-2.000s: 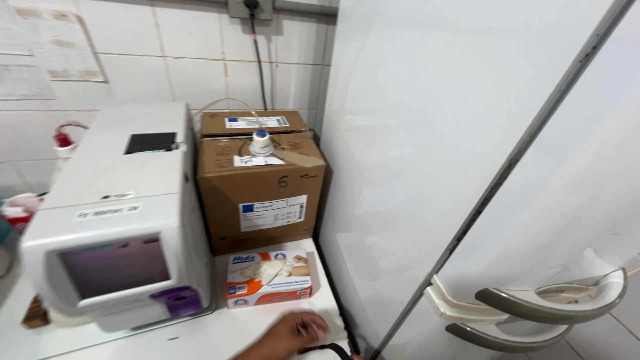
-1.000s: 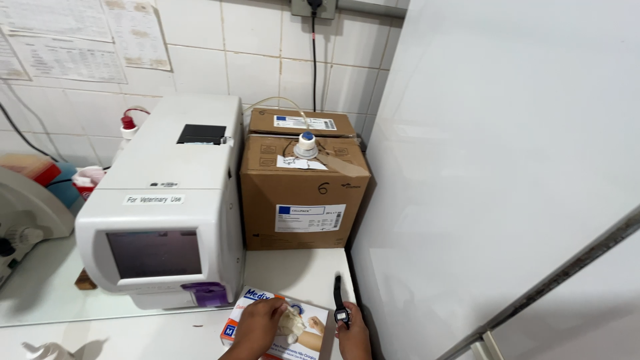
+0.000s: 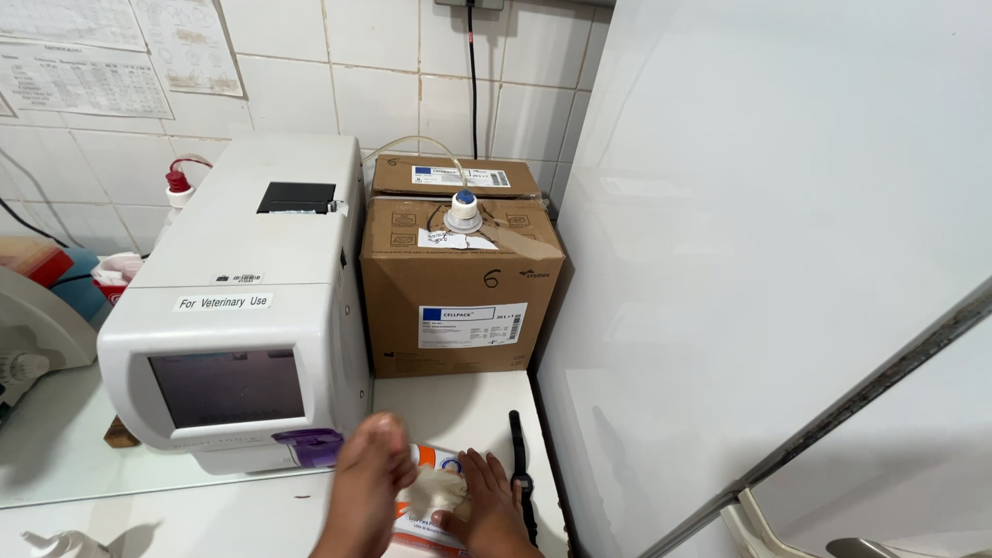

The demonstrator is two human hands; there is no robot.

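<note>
A cardboard box of disposable gloves (image 3: 422,535), white and orange, lies on the white counter at the bottom centre, with pale gloves (image 3: 434,490) bunched on its top. Over the box's left edge is my left hand (image 3: 376,457), raised and blurred, its fingers curled; whether it holds anything is not clear. My right hand (image 3: 488,504) rests on the right part of the box, fingers spread, thumb beside the bunched gloves. Just right of that hand, a black digital wristwatch (image 3: 523,482) lies stretched out on the counter.
A white veterinary analyzer with a screen (image 3: 225,310) stands at left. Behind the gloves is a large brown carton (image 3: 465,279) with a capped tube fitting (image 3: 464,205) on top. A tall white cabinet or refrigerator (image 3: 736,232) bounds the right side. A white nozzle (image 3: 66,542) shows at lower left.
My right hand has let go of the watch, which now lies on the counter, and has moved onto the glove box. My left hand has moved off the bunched gloves to the left.
</note>
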